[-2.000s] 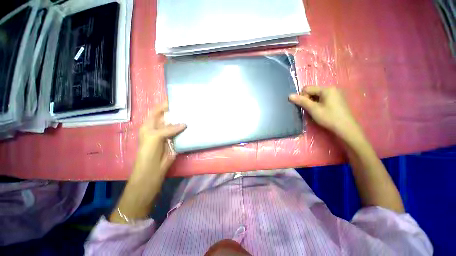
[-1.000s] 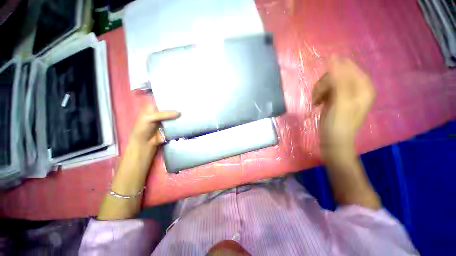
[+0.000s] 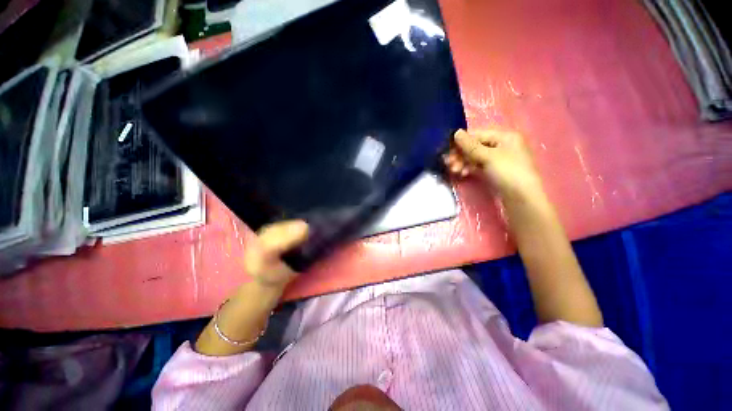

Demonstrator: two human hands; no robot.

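A tablet (image 3: 297, 120) is held up and tilted over the table, its glossy black face with a small white label (image 3: 369, 156) towards me. My left hand (image 3: 277, 250) grips its lower left corner. My right hand (image 3: 490, 160) holds its right edge near the lower right corner. Under it, another tablet with a pale, shiny grey face (image 3: 421, 205) lies on the table, mostly hidden. White foam sheets behind are nearly all covered by the held tablet.
The red table (image 3: 554, 160) bears a stack of tablets with white foam separators (image 3: 132, 144) at left. More black tablets (image 3: 120, 24) lie at far left. Grey-white layered sheets (image 3: 694, 60) are at far right. Blue containers (image 3: 674, 297) stand below the right table edge.
The upper tablet was lifted off the one under it and turned from its grey face to its black face. My right hand left the edge, then took hold of the tablet again.
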